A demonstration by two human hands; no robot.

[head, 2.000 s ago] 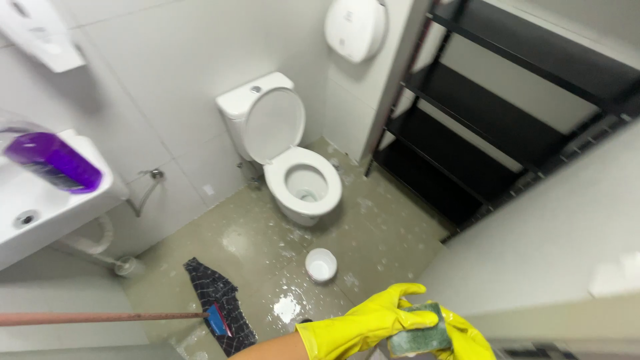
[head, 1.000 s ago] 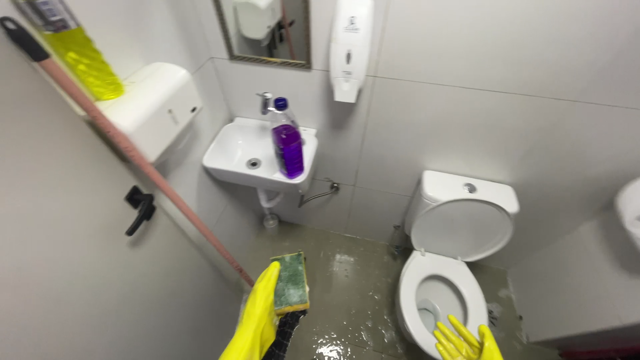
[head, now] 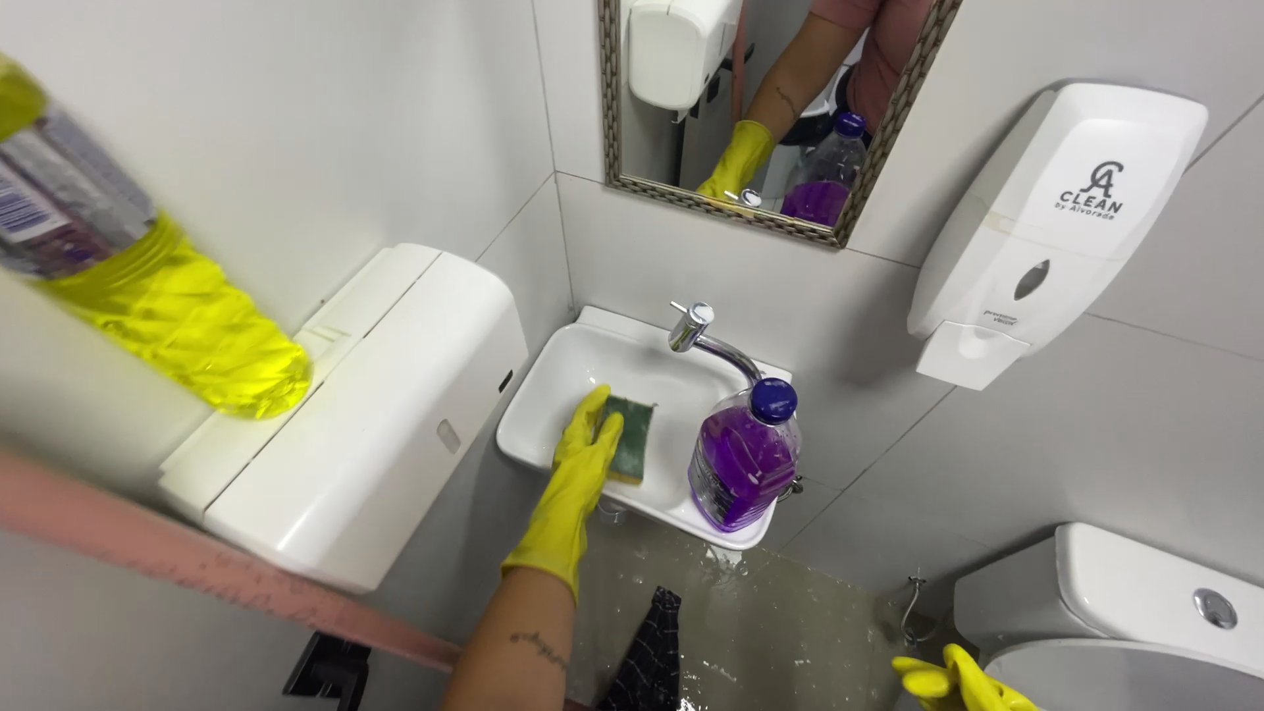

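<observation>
My left hand (head: 583,459), in a yellow rubber glove, reaches into the white washbasin (head: 548,390) with its fingers on a green and yellow scrub sponge (head: 630,439). To the right of the sponge, a clear bottle of purple liquid (head: 746,459) with a blue cap stands on the basin's right side, in front of the chrome faucet (head: 694,326). At the bottom right edge is my right hand (head: 958,681), gloved in yellow too and partly cut off by the frame; it is near the toilet (head: 1136,592) and nothing shows in it.
A bottle of yellow liquid (head: 188,316) rests on the paper towel dispenser (head: 395,395) at left. A pink pole (head: 197,553) slants below it. The soap dispenser (head: 1066,227) and framed mirror (head: 849,212) hang above. Dark cloth (head: 647,652) lies on the wet floor (head: 780,622).
My left hand has brought the sponge from above the floor into the washbasin. The view has swung left and closer to the basin. My right hand stays low at the right.
</observation>
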